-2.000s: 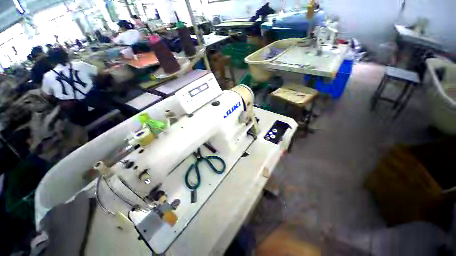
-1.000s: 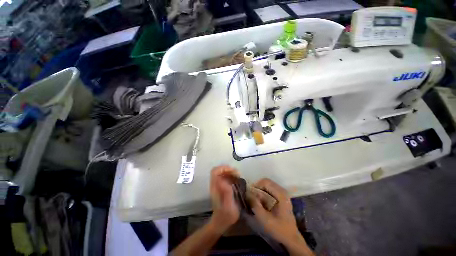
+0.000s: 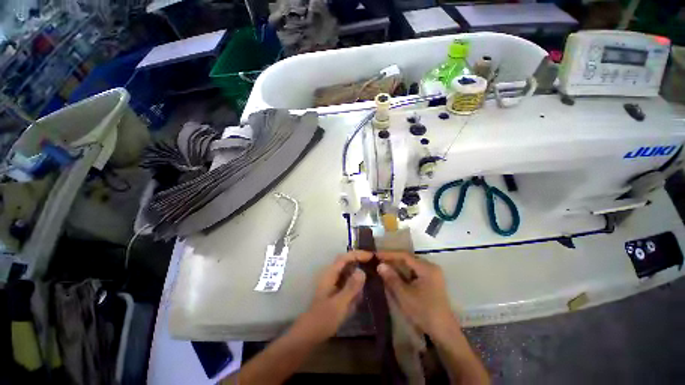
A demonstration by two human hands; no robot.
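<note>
A long grey-brown waistband piece, with a darker brown strip on its left, runs from the needle area down over the table's front edge. My left hand pinches its left side with thumb and forefinger. My right hand pinches it on the right, fingertips nearly touching the left ones. The strip's far end lies just in front of the orange-yellow guard by the needle of the white sewing machine. Whether it is under the presser foot I cannot tell.
A fanned waistband bundle lies on the left tabletop. A bundle ticket lies left of my hands. Green-handled scissors lie under the machine arm. A phone is at lower left. A white trough stands behind.
Both hands have moved up towards the needle. The piece, bunched between them a second ago, now stretches lengthwise from the needle area to the table edge.
</note>
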